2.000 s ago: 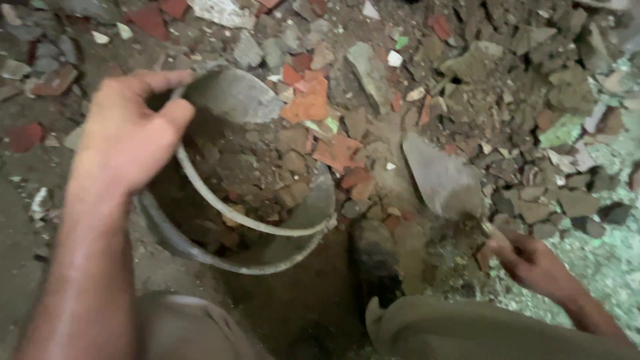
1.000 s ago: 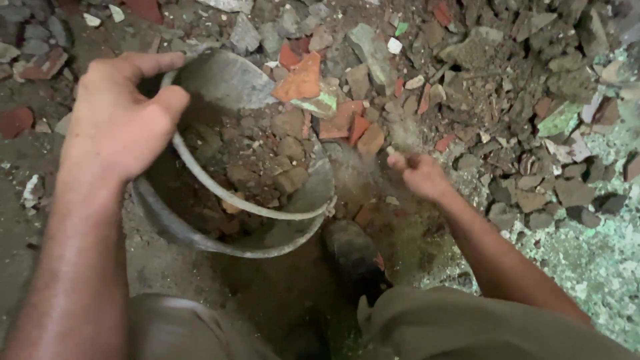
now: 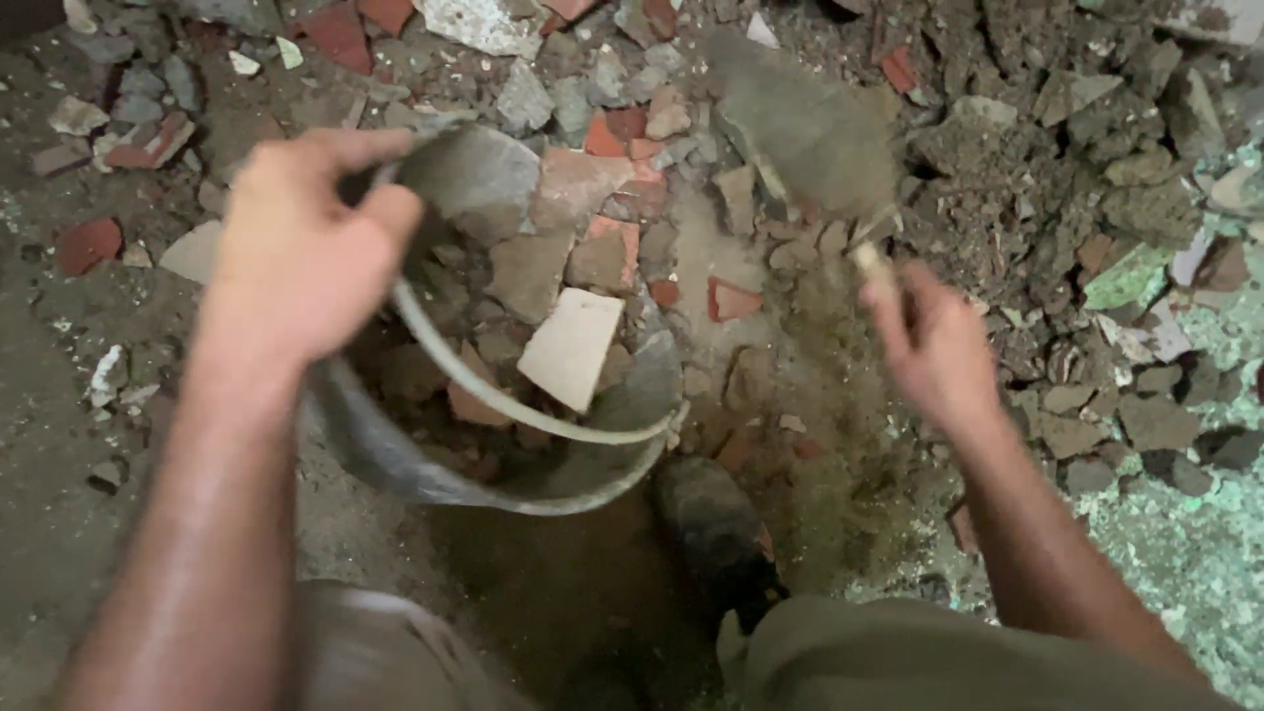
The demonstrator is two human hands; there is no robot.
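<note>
My left hand (image 3: pixel 316 237) grips the rim and handle end of a grey bucket (image 3: pixel 395 459) at its upper left. The bucket leans with its mouth toward the rubble, and its curved handle (image 3: pixel 494 395) crosses the opening. Inside and at its far lip lie brown and reddish rubble pieces, with a pale flat fragment (image 3: pixel 573 346) on top. To the right, my right hand (image 3: pixel 933 336) holds the short handle of a trowel with a broad grey blade (image 3: pixel 805 128), blurred, pointing up and left over the rubble.
Broken tile and stone rubble (image 3: pixel 1047 148) covers the ground beyond the bucket and at the right. A dark shoe (image 3: pixel 716 528) stands just right of the bucket, below it. Pale greenish debris (image 3: pixel 1175 533) spreads at the lower right. Red fragments (image 3: pixel 89 245) lie at the left.
The right hand with the trowel has moved away from the bucket, up and right. A pale flat fragment now shows in the bucket, along with more rubble at its far lip. My left hand keeps its grip.
</note>
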